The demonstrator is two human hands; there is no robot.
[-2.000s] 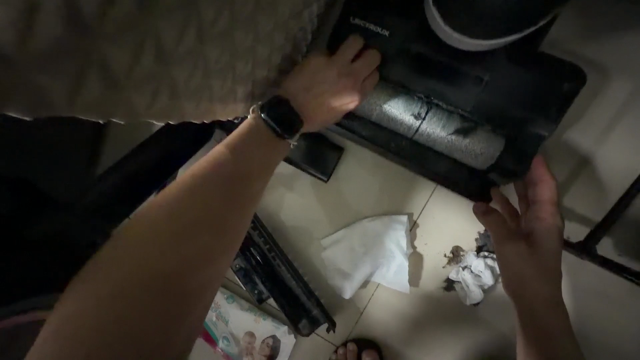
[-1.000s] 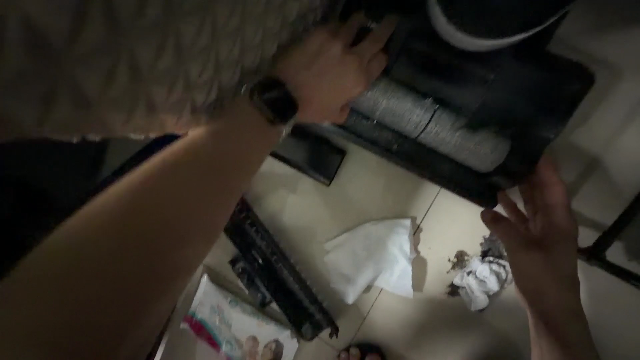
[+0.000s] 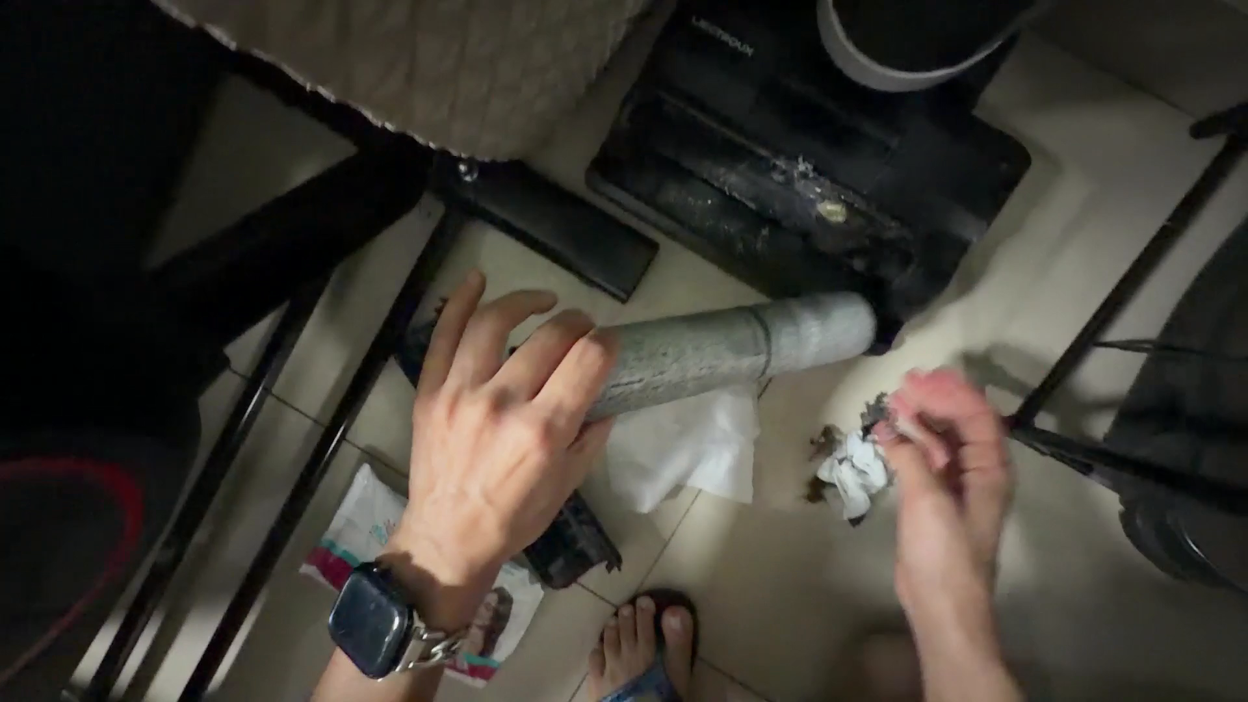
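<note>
My left hand (image 3: 507, 419), with a watch on its wrist, grips the near end of a grey, worn roller (image 3: 697, 351). The roller points right, its far end beside the lower edge of a black floor-cleaner head (image 3: 780, 146). Dust and debris line the head's exposed recess. My right hand (image 3: 951, 439) is raised to the right of the roller, fingers curled and blurred; whether it holds something small cannot be told. Below the roller a white wipe (image 3: 682, 448) lies on the floor tiles. Crumpled tissue (image 3: 853, 473) with dark debris lies just left of my right hand.
A black slotted part (image 3: 575, 546) and a printed wipes pack (image 3: 366, 517) lie partly behind my left hand and wrist. Black metal bars (image 3: 322, 439) stand at left, another frame (image 3: 1121, 273) at right. Quilted fabric (image 3: 419, 68) hangs above. A sandalled foot (image 3: 643, 634) is at the bottom.
The roller has come out of the cleaner head and is now in my left hand, leaving the recess exposed. My right hand has left the head's corner and moved toward the crumpled tissue.
</note>
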